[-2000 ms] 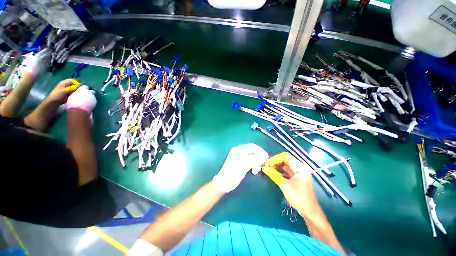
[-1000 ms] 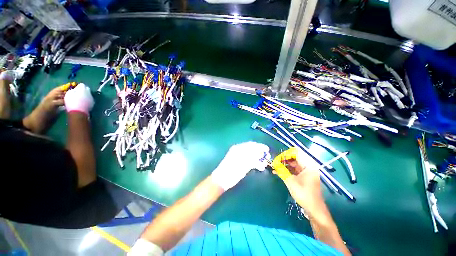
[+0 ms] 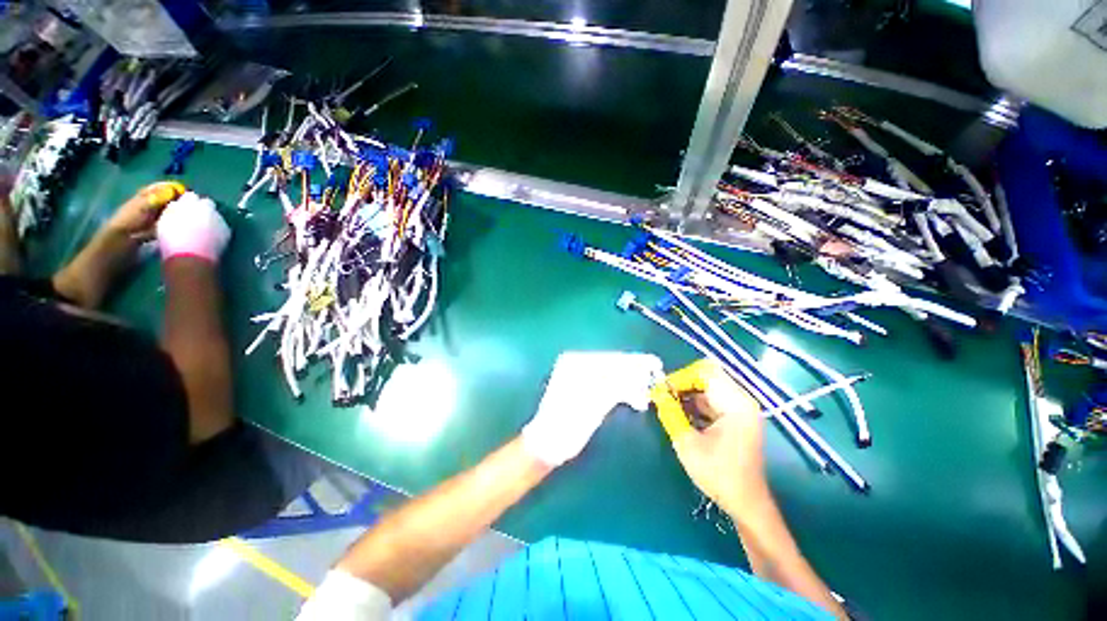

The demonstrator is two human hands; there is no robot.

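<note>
My left hand [image 3: 591,404] wears a white glove. Its fingertips are closed on a small connector housing, mostly hidden by the fingers. My right hand [image 3: 714,425] has yellow covers on thumb and fingers. Its thumb and fingertip are pinched together and meet the left fingertips; what they pinch is too small to tell. Thin loose wires [image 3: 714,512] show below the right hand, beside the wrist. Straight harnesses [image 3: 755,386] with blue plugs lie on the green mat just beyond my right hand.
A tangled harness pile [image 3: 352,261] lies left. A rear harness pile [image 3: 874,218] lies right of the metal post [image 3: 728,115]. Far-right harnesses [image 3: 1044,467] lie near a blue bin [image 3: 1054,224]. A neighbour's pink-cuffed glove [image 3: 192,231] is at left. A white container [image 3: 1054,61] hangs top right.
My hands have come together again after a small gap a second ago. The housing and thin wires seen between them then are now mostly covered. The view has shifted slightly.
</note>
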